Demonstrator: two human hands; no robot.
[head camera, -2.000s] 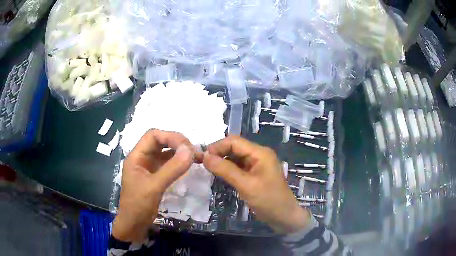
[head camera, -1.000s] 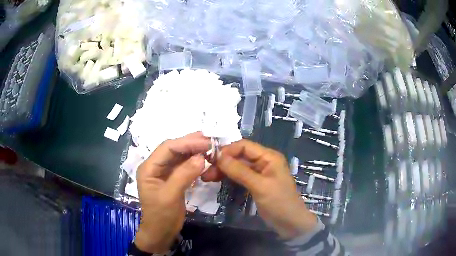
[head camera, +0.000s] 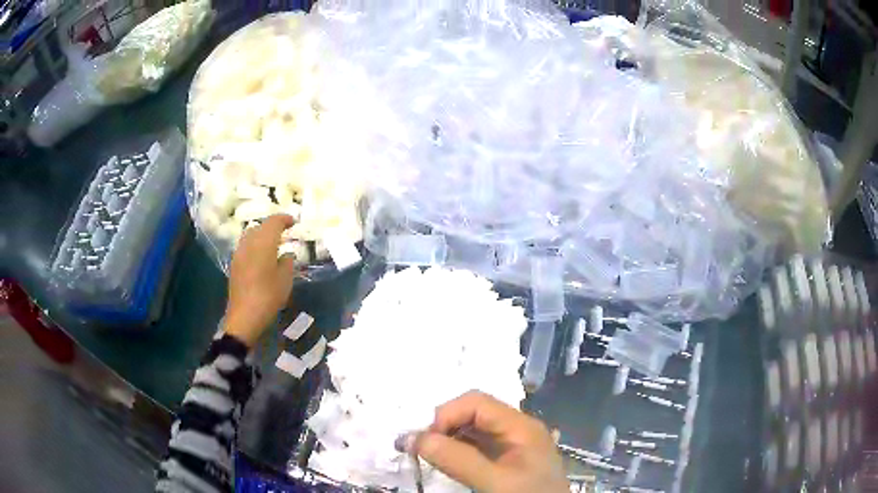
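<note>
My left hand is at the front edge of the bag of cream foam blocks, its fingertips bent among the blocks. Whether it grips a block cannot be told. My right hand is low in the picture, over the front of the heap of white padding sheets. Its thumb and fingers pinch a small slender part, which looks dark with a pale end; its lower end is at the picture's edge.
A bag of clear boxes lies behind the heap. The ribbed tray with slender rods and loose boxes is right of it. Rows of packed boxes stand far right. Stacked trays on blue are left. Loose sheets lie beside the heap.
My left hand has left my right hand and moved up and left to the foam bag. My right hand is lower and further right, still pinching a part. The view has shifted, showing more left and behind.
</note>
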